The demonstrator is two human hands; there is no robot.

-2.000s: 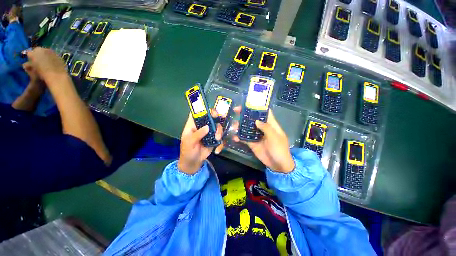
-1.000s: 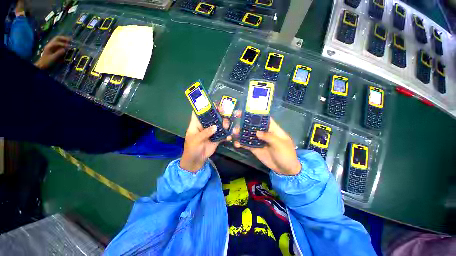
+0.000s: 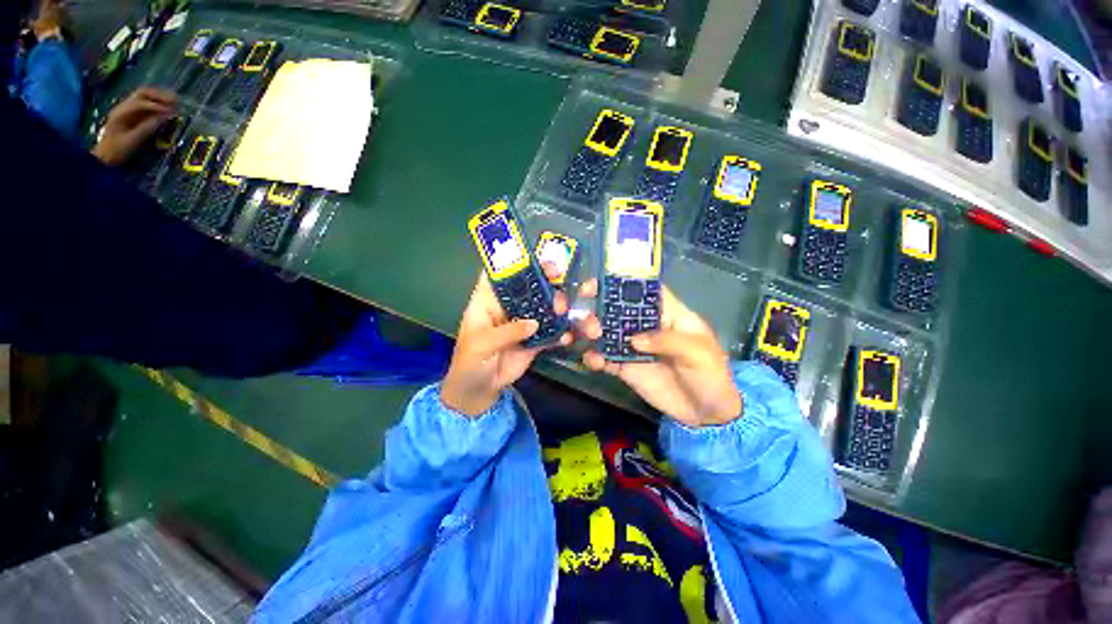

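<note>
My left hand holds a dark keypad phone with a yellow frame and a lit screen, tilted to the left, thumb on its lower keys. My right hand holds a second phone nearly upright, screen lit, thumb on the lower keypad. Both phones are above the near left part of a clear plastic tray. Several phones lie in the tray, some with lit and some with dark screens. One lit phone shows between the two held phones, partly hidden.
A left tray of phones bears a pale yellow sheet. A co-worker's hand is over that tray. A grey post stands behind my tray. A raised white tray with phones and a red stick are at right.
Since one second ago, the left phone has moved slightly right, nearer the right phone. The right phone stands a little more upright. Earlier, the co-worker's hand moved as the view shifted slightly.
</note>
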